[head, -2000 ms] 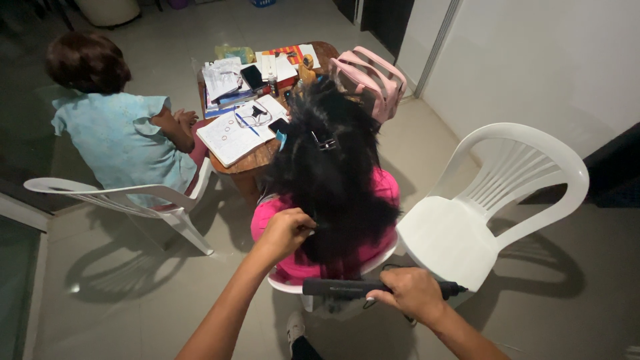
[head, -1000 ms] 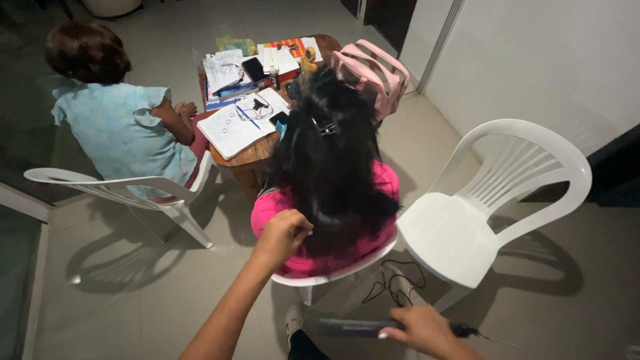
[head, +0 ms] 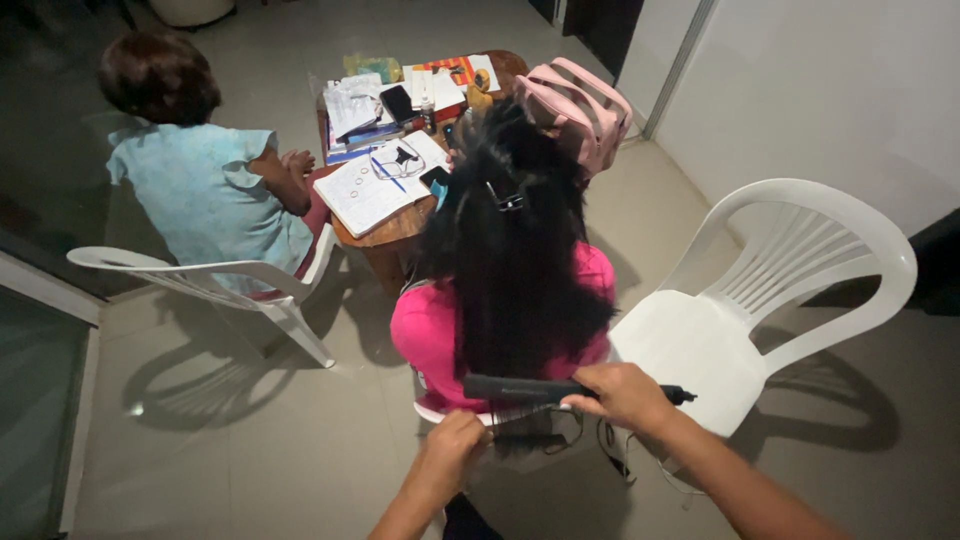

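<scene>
A person in a pink top [head: 424, 330] sits with their back to me, long black hair [head: 517, 300] hanging down and a hair clip [head: 506, 196] near the crown. My right hand [head: 626, 394] grips a black hair straightener [head: 525, 388], which lies level across the lower hair; strands hang below it. My left hand [head: 454, 442] is just below and left of the straightener, fingers closed beside the hair ends. A dark comb-like thing [head: 529, 442] shows by its fingertips; whether the fingers hold it I cannot tell.
An unoccupied white plastic chair [head: 690, 352] stands at right, with a cord [head: 626, 450] beside it. Another person in light blue [head: 210, 195] sits at left on a white chair [head: 187, 268]. Ahead, a wooden table [head: 390, 229] bears a notebook [head: 367, 191], glasses and phones; a pink bag [head: 574, 112] is beside it.
Since one second ago, the straightener in my right hand has moved up to the lower hair. My left hand has moved down from the hair's left side to near its ends.
</scene>
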